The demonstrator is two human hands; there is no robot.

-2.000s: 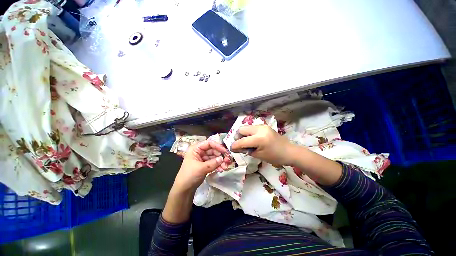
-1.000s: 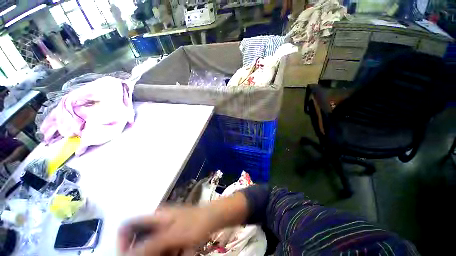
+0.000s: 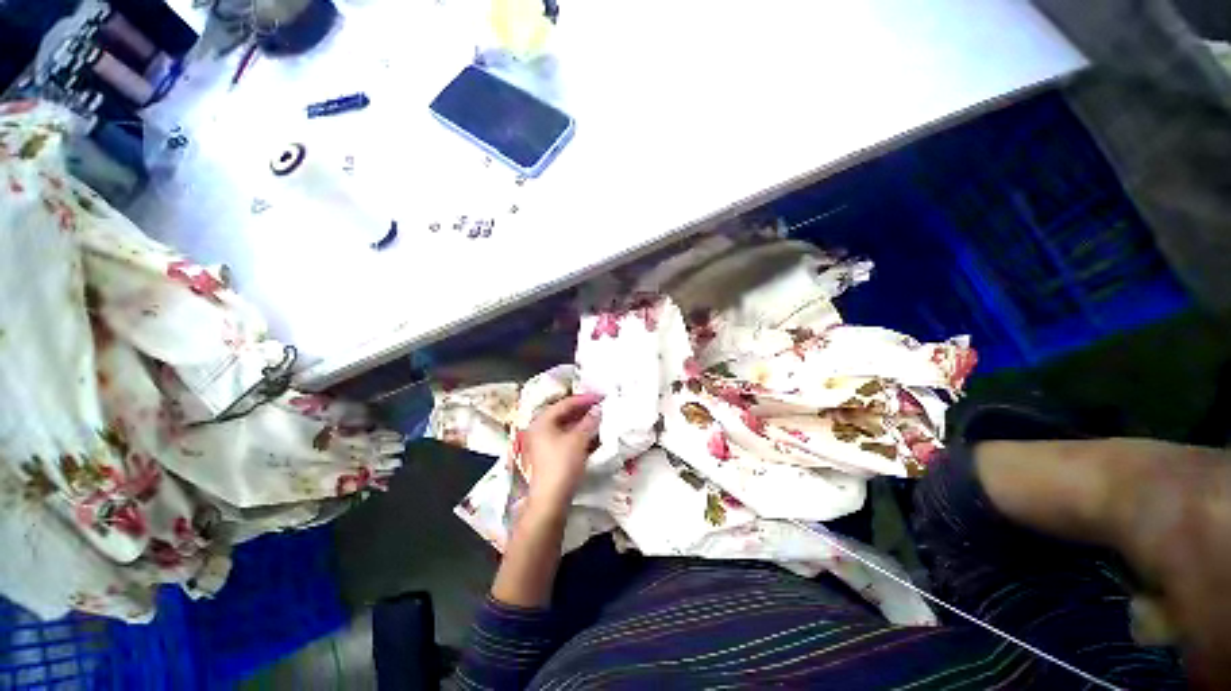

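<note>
The cream floral garment (image 3: 756, 466) lies bunched on my lap, below the table's front edge. My left hand (image 3: 560, 429) pinches a fold of it near its left part, thumb and fingertips together. My right hand (image 3: 1195, 574) is far out at the right rim, blurred and cut off by the picture's edge; what its fingers hold cannot be told. A pale thread (image 3: 965, 616) runs as a straight line from the garment's lower edge to the bottom right. No needle can be made out.
The white table (image 3: 756, 108) holds a smartphone (image 3: 502, 119), a thread cone (image 3: 288, 159), a dark stick-like tool (image 3: 338, 104) and several tiny fasteners (image 3: 474, 227). A floral garment pile (image 3: 135, 432) hangs at left with dark cord (image 3: 263, 383). Blue crates (image 3: 1067, 243) stand below.
The view has swung back down from the room to my lap. Compared with the oldest frame, my right hand has left the cloth and moved far right, and the thread now shows.
</note>
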